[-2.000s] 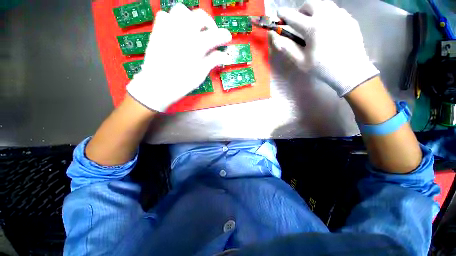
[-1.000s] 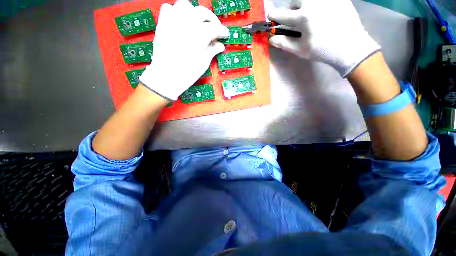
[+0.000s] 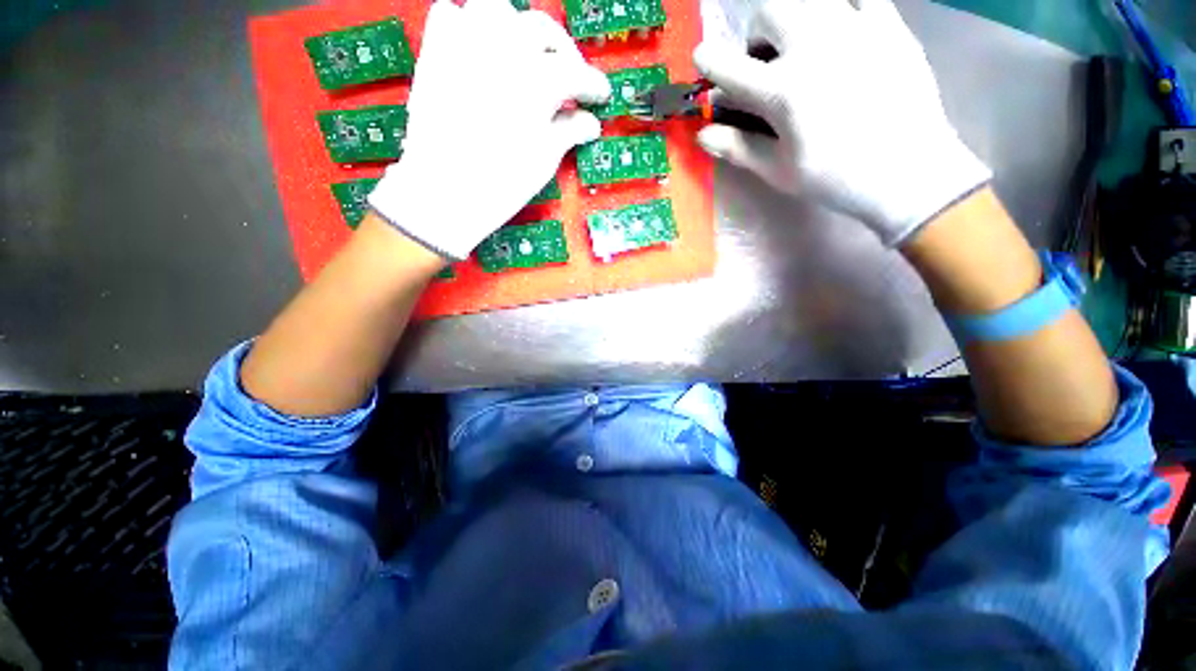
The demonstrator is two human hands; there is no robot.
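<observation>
Several small green circuit boards [image 3: 630, 226] lie in rows on a red-orange foam pad [image 3: 512, 291]. My left hand [image 3: 492, 125], in a white glove, pinches the left end of one circuit board [image 3: 635, 87] in the right column with thumb and finger. My right hand [image 3: 839, 112], also gloved, holds the side cutters [image 3: 676, 101] with dark handles. Their jaws are at the right part of that board; whether they are closed on a lead cannot be told. My left hand hides part of the middle boards.
A shiny metal plate [image 3: 144, 197] lies under the pad. A long black object [image 3: 1086, 157] lies at its right edge. A black device [image 3: 1161, 216] and a blue stick [image 3: 1152, 55] are at far right. A light blue strap [image 3: 1023, 312] is on my right wrist.
Since two seconds ago, the pad and boards sit slightly lower in view. My left hand has moved right to the board's end, and the cutters have moved from the board's right edge in over it.
</observation>
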